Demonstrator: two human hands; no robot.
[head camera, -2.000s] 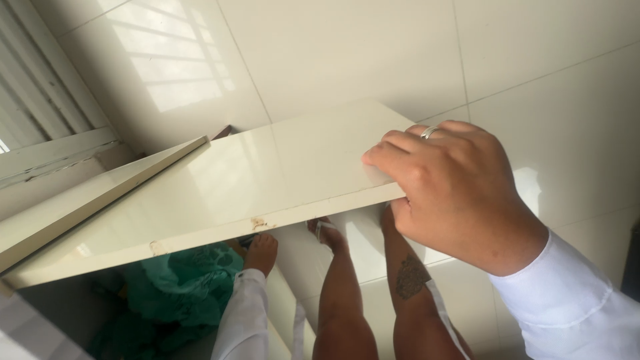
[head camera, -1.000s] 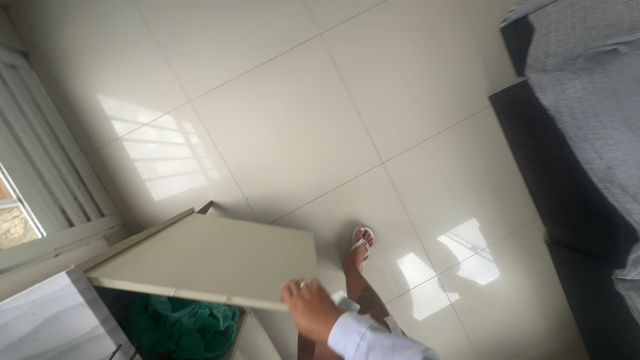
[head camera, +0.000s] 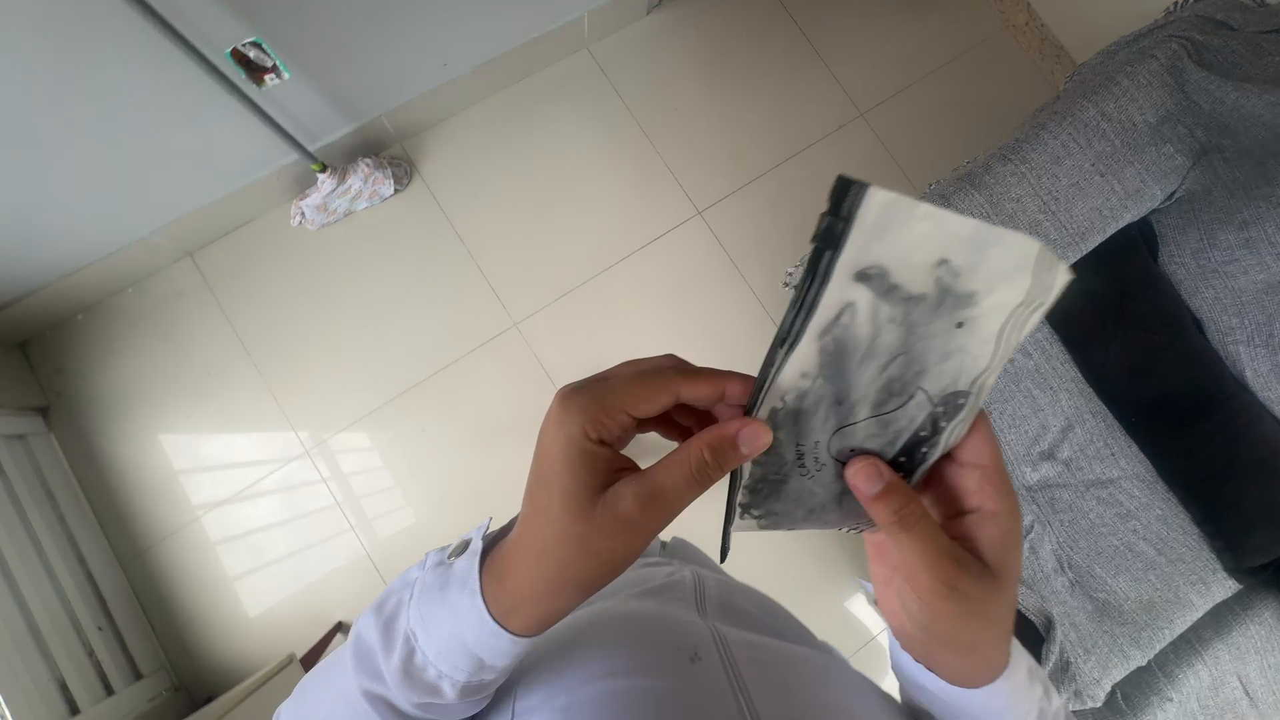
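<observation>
A translucent zip pouch (head camera: 890, 340) with a black zipper edge, a drawn figure and some writing is held up in front of my body, tilted to the right. Dark contents show faintly through its side. My left hand (head camera: 655, 450) pinches the zipper edge between thumb and fingers. Across the lower right part of the pouch lies the thumb of my right hand (head camera: 935, 530), its fingers behind. Whether the zipper is closed cannot be seen.
Grey woven fabric (head camera: 1120, 190) covers furniture on the right, with a black surface (head camera: 1160, 400) showing. A cloth-wrapped mop head (head camera: 350, 190) rests on the tiled floor by the wall. White slats (head camera: 60, 580) stand lower left, near a panel's edge (head camera: 250, 690).
The pouch is now in both hands. My right hand, earlier on the cream cabinet door, has let go of it. The view has turned away from the cabinet.
</observation>
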